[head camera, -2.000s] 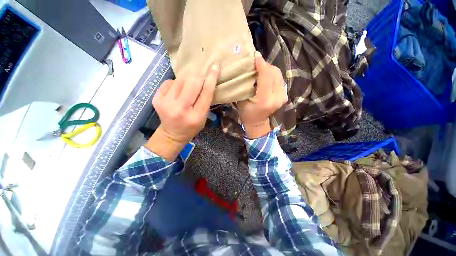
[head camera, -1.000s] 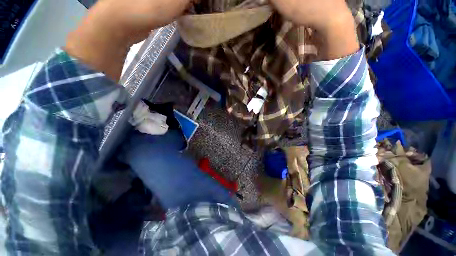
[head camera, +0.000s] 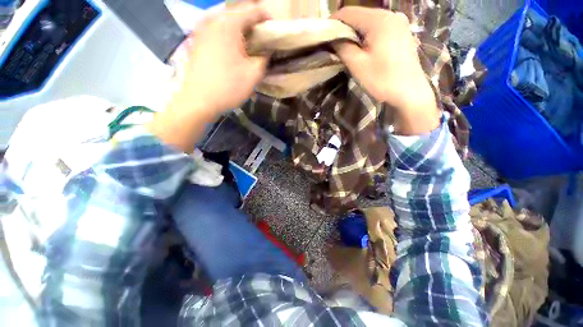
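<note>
My left hand (head camera: 214, 70) and my right hand (head camera: 387, 64) are at the top middle, each gripping one side of a folded tan garment piece (head camera: 300, 35). The piece curves in a band between the hands, with a dark opening between its layers. Brown plaid fabric (head camera: 358, 128) hangs below and behind it, with a small white label (head camera: 329, 151) on it. The fingertips are partly hidden by the tan fabric and blurred.
The white sewing machine (head camera: 115, 60) and its table are at left, with a green scissors handle (head camera: 131, 115) partly behind my left sleeve. A blue crate (head camera: 505, 128) with denim stands at right. Tan garments (head camera: 518, 249) lie at lower right. A red item (head camera: 281, 243) is on the floor.
The flat tan panel seen two seconds ago now shows as a folded band held between both hands. Since one second ago both hands have come lower into view and closer together.
</note>
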